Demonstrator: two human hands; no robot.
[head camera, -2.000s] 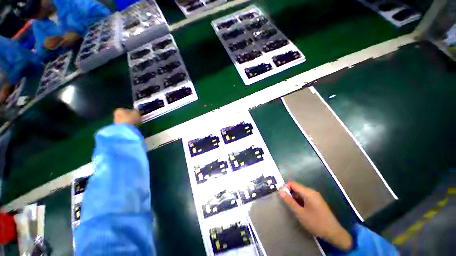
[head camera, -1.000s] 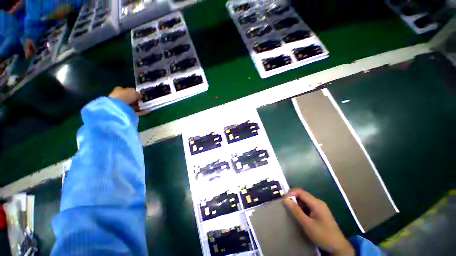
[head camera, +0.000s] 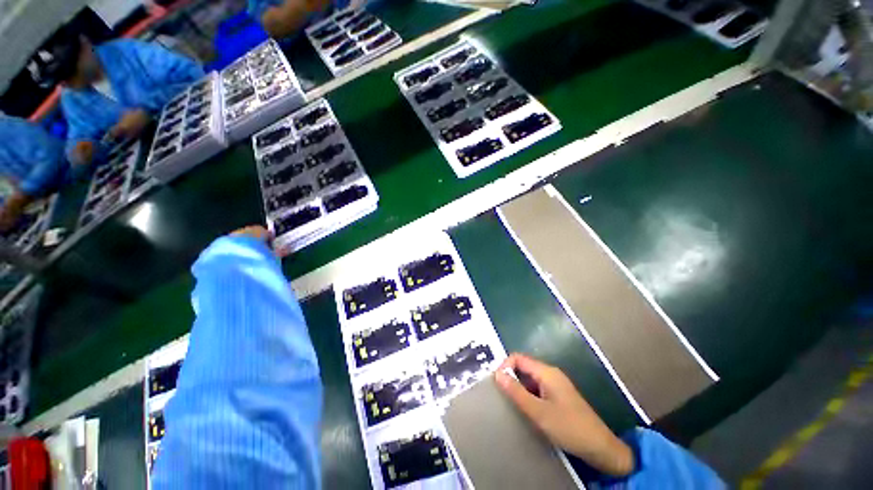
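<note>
A white blister tray (head camera: 359, 330) with black phone parts (head camera: 369, 297) lies in front of me on the green bench. My right hand (head camera: 550, 407) grips the upper right corner of a grey-brown adhesive sheet (head camera: 498, 435), which covers the tray's lower right. A second such sheet (head camera: 613, 306) lies flat to the right. My left hand (head camera: 257, 235) is small and mostly hidden by its blue sleeve; it is at the near left corner of a tray stack (head camera: 330, 228) beyond the pale rail. Whether its fingers grip the stack is not clear.
More trays stand on the green line, one beyond the rail (head camera: 479, 165) and taller stacks (head camera: 220, 134) further left. A neighbouring tray (head camera: 153, 383) is partly behind my left sleeve. A red object (head camera: 29, 464) and plastic packets (head camera: 75, 455) lie at lower left. People in blue smocks sit at upper left.
The view has shifted, showing more of the far line and people. My left hand stays at the tray stack's near corner. My right hand still holds the sheet over the tray.
</note>
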